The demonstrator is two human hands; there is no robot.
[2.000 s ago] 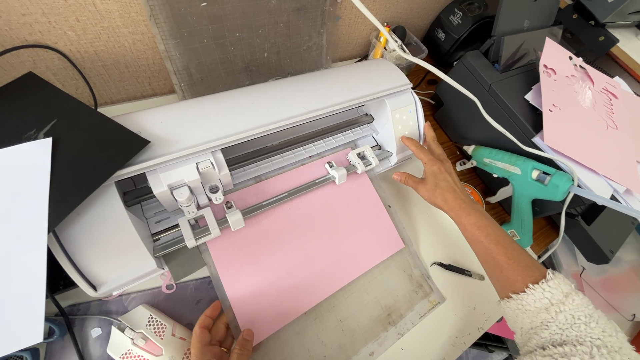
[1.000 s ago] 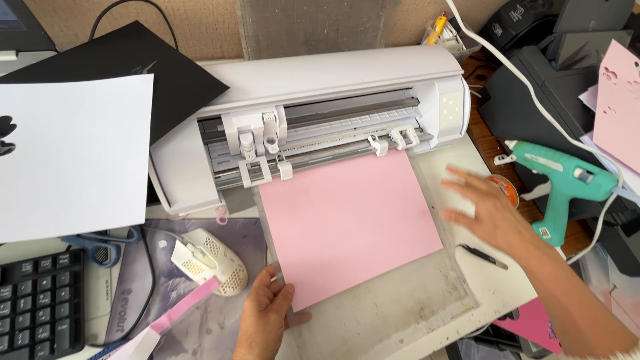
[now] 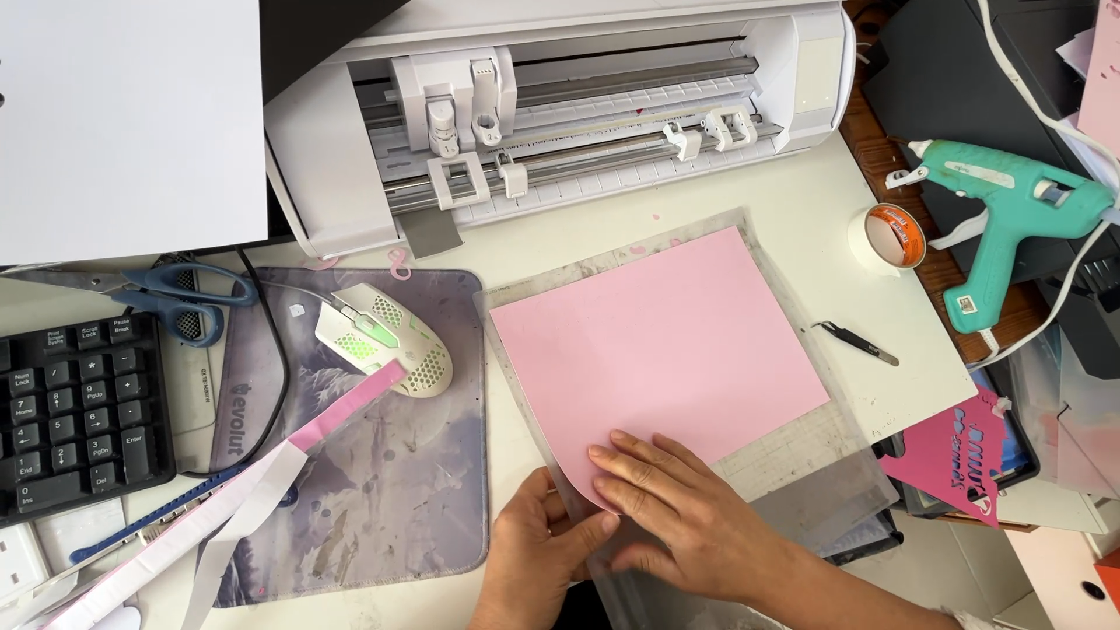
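Note:
A pink cardstock sheet (image 3: 656, 341) lies on a worn, translucent cutting mat (image 3: 787, 472), which sits on the white table and reaches past its front edge. My left hand (image 3: 538, 547) grips the mat's lower left edge, thumb on top. My right hand (image 3: 691, 525) rests on the sheet's lower corner with fingers spread across it; the corner curves up slightly beside the thumb of my left hand. Beyond the mat stands a white electronic cutting machine (image 3: 560, 114), its front uncovered, with rollers and tool carriage showing. The mat lies apart from it.
Left are a computer mouse (image 3: 385, 341) on a mouse pad (image 3: 350, 490), pink and white strips (image 3: 341, 420), scissors (image 3: 184, 302) and a keyboard (image 3: 79, 411). Right are tweezers (image 3: 857, 343), a tape roll (image 3: 887, 238) and a teal glue gun (image 3: 1002, 210).
The mat with the pink sheet has come out of the machine toward me. My right hand has moved from beside the machine onto the sheet's lower corner. The view has shifted.

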